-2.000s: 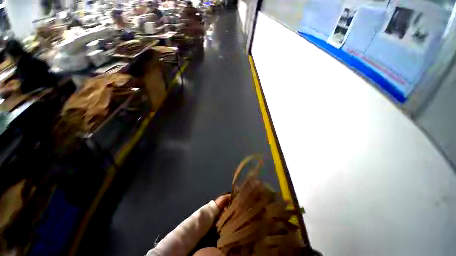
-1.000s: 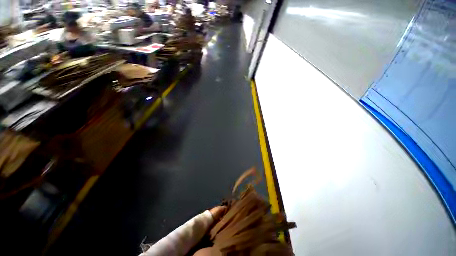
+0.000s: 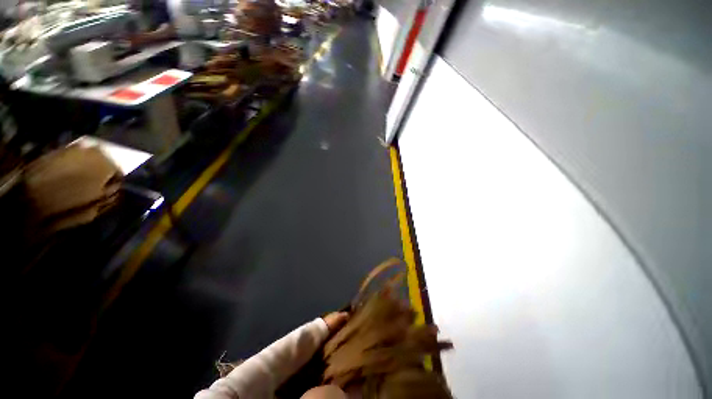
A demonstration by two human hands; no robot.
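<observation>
A thick bundle of brown pieces (image 3: 382,347) with many layered edges is at the bottom centre, cut off by the lower edge. A thin brown loop stands up from its top. My left hand (image 3: 300,351) comes in from the lower left in a white covering with a bare fingertip, and holds the bundle's left side. Another bare fingertip shows at the bottom edge. The rest of the hand is out of the picture. My right hand is not in view.
A grey aisle floor (image 3: 300,179) runs ahead between yellow lines. A white and grey wall (image 3: 507,218) stands close on the right. Work tables (image 3: 156,90), sewing machines and a brown stack (image 3: 70,183) line the left, partly blurred.
The view has moved forward along the aisle. The blue board on the right wall has left the picture, and other tables now show on the left. The hand still holds the bundle.
</observation>
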